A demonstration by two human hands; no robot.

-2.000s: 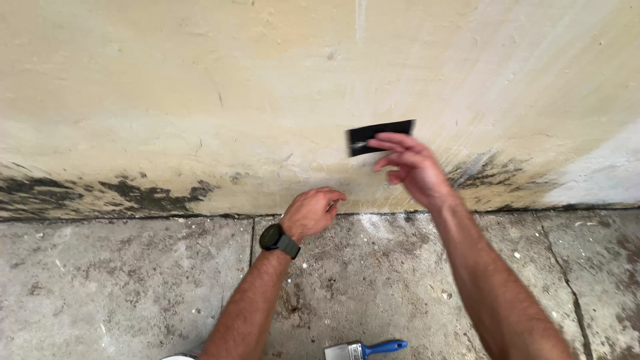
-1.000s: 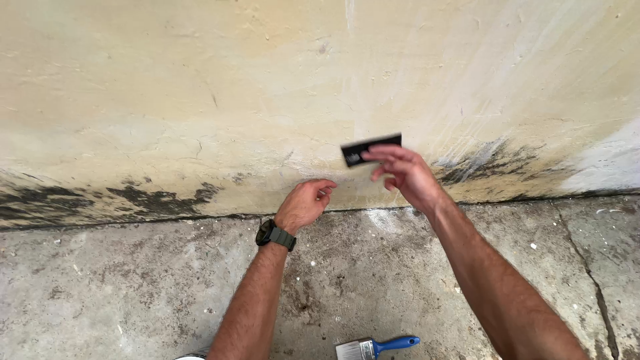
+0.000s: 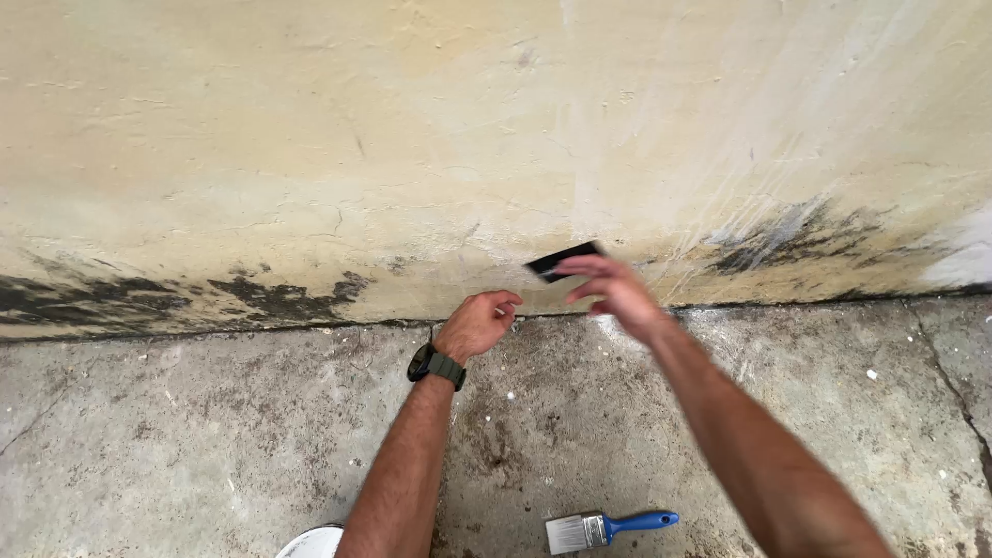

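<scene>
My right hand (image 3: pixel 612 291), slightly blurred, grips a flat black rectangular scraper or sanding sheet (image 3: pixel 564 261) against or close to the lower part of the painted wall (image 3: pixel 465 155); its exact kind is unclear. Near the foot of the wall is my left hand (image 3: pixel 477 322), its fingers curled and nothing visible in them, with a dark watch (image 3: pixel 438 366) on the wrist. Whether its fingertips touch the wall cannot be told. Below both hands a paintbrush (image 3: pixel 610 531) with pale bristles and a blue handle lies on the concrete floor.
A white round container (image 3: pixel 311 542) shows partly at the bottom edge, beside my left forearm. Dark stains (image 3: pixel 287 298) mark the wall's base on the left, and more lie to the right (image 3: pixel 798 236). A crack (image 3: pixel 949 380) runs through the concrete floor (image 3: pixel 232 434) at the right.
The black piece is tilted differently in my right hand, which is lower against the wall than two seconds ago. My left hand stays near the wall's foot.
</scene>
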